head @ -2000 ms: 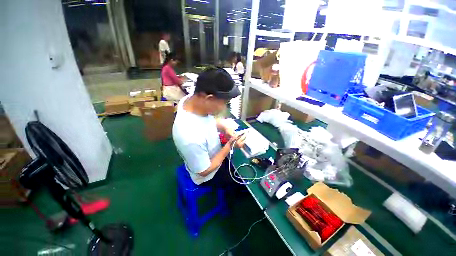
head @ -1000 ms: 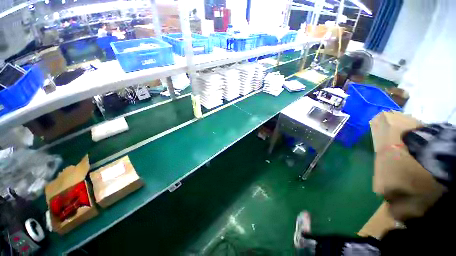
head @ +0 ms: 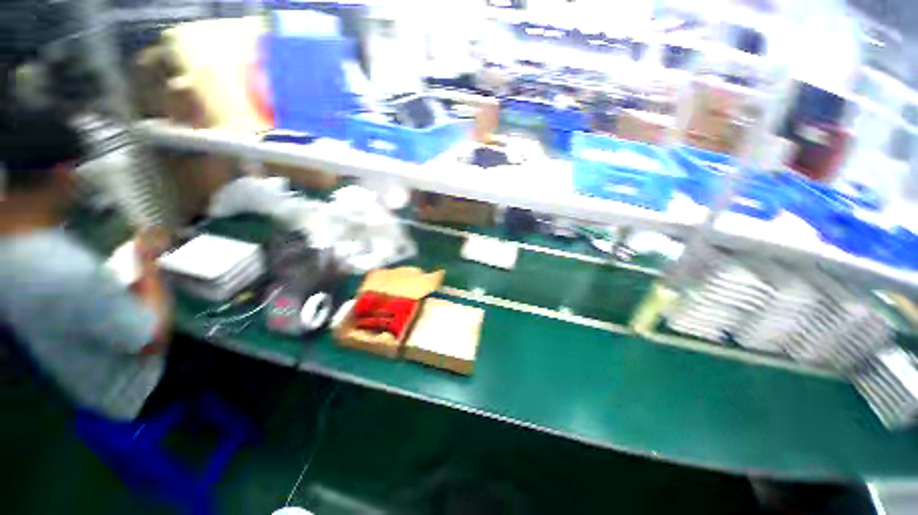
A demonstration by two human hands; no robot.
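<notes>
Neither of my hands is in the picture, and the view is blurred. Nearest in front, an open carton with red contents [head: 383, 313] stands on the green bench [head: 564, 384]. A second brown carton [head: 446, 334] touches its right side. A white tape roll [head: 315, 311] and a grey tester box [head: 286, 310] lie left of the open carton. A stack of white panels [head: 213, 264] lies further left. Several staggered panel stacks [head: 745, 307] stand at the right under the shelf.
A seated person [head: 75, 292] is at the left on a blue stool [head: 166, 453]. Clear plastic bags [head: 352, 229] lie at the bench's back. Blue crates [head: 624, 173] stand on the white shelf [head: 533, 193]. A white pack [head: 490, 251] lies beneath the shelf.
The view has swung back left from the metal stand and large blue crate. The seated person is in view again, now at the left edge. My forearm or dark clothing at the right is gone.
</notes>
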